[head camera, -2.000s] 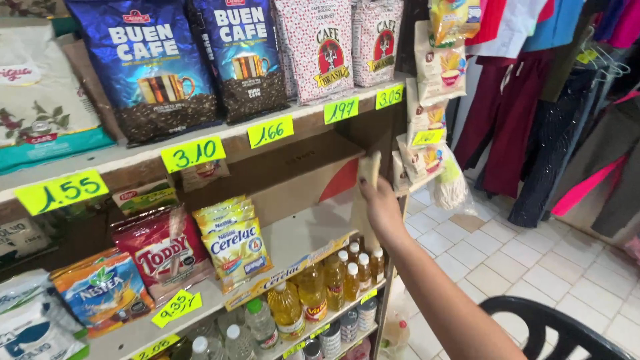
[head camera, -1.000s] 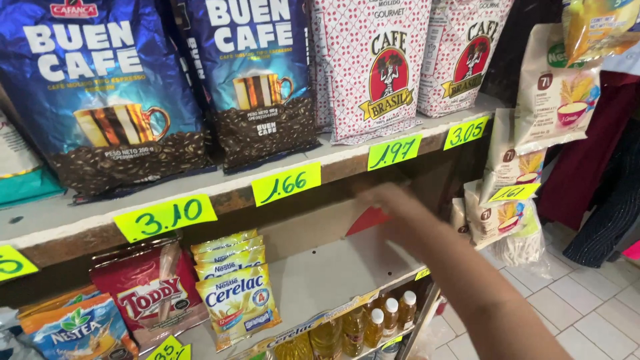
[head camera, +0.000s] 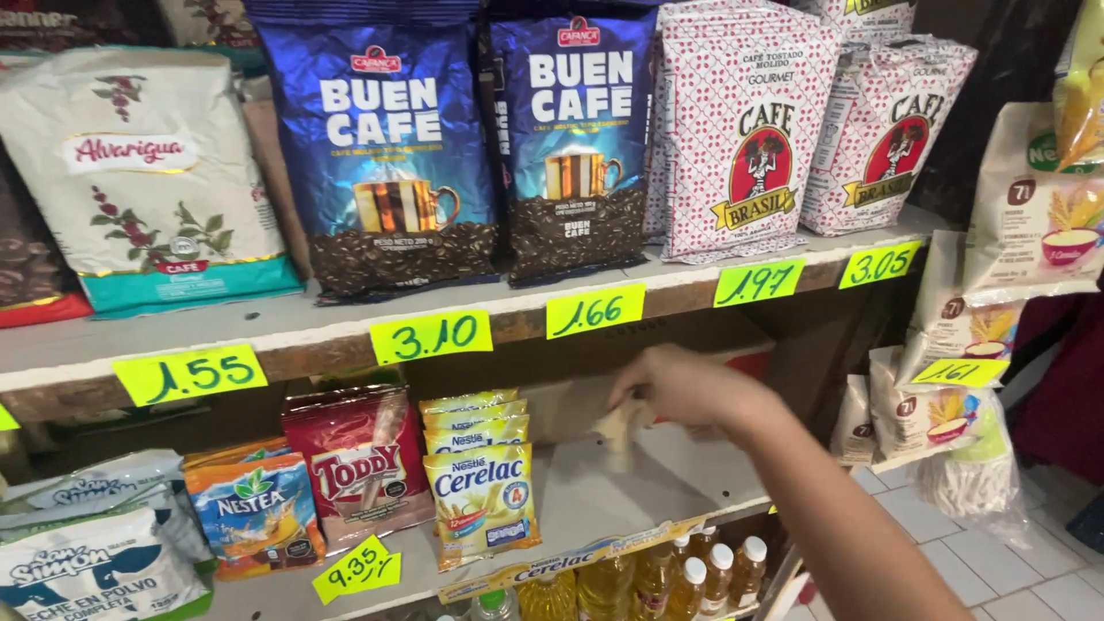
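Observation:
My right hand (head camera: 690, 384) reaches in over the middle shelf (head camera: 681, 474), its fingers bent down around a small pale cloth or rag (head camera: 623, 429), blurred by motion. Left of the hand stand several yellow Cerelac packets (head camera: 481, 500), then a red Toddy packet (head camera: 358, 470) and an orange Nestea packet (head camera: 256, 509). Behind the hand, at the back of the shelf, is a cardboard box (head camera: 552, 405) with a red patch at its right end. My left hand is out of the frame.
Above, a shelf edge (head camera: 517, 323) with yellow price tags runs low over my hand and bears coffee bags (head camera: 388, 164). Pale cereal packets (head camera: 931, 414) hang at the right. Capped bottles (head camera: 716, 578) stand below. Powdered-milk bags (head camera: 95, 561) sit at the lower left.
My right hand has moved from the right end of the middle shelf to a place nearer the Cerelac packets, over the shelf board. The view has come closer and shifted.

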